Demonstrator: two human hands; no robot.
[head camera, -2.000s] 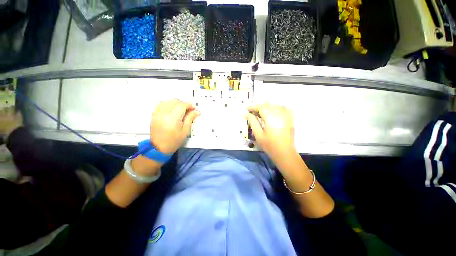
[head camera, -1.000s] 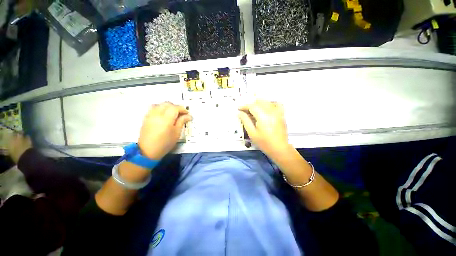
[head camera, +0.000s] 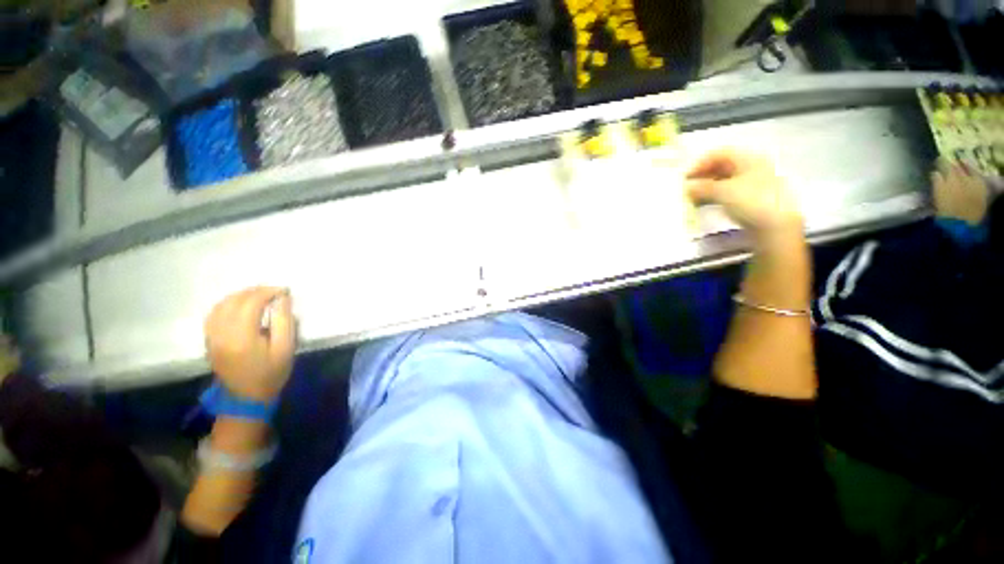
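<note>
The pale circuit board panel (head camera: 630, 198) lies on the white track right of centre, washed out by glare, with dark and yellow parts along its far edge. My right hand (head camera: 740, 193) is at the panel's right edge, slightly blurred, its fingertips and thumb closed on that edge. My left hand (head camera: 253, 339) is far to the left, over the track's near edge and apart from the panel. Its fingers are curled with the thumb near them; a tiny pale spot shows there, too small to tell if it is a held part.
Beyond the track stand black bins of blue parts (head camera: 211, 143), whitish parts (head camera: 298, 119), small dark parts (head camera: 384, 93), grey-black parts (head camera: 503, 73) and yellow parts (head camera: 611, 42). A silvery bag (head camera: 108, 116) lies far left. At right, another person's hand (head camera: 961, 196) touches another board (head camera: 969, 127).
The panel and my right hand have moved to the right along the track. My left hand has left the panel's left edge and moved left. The camera view has turned and tilted.
</note>
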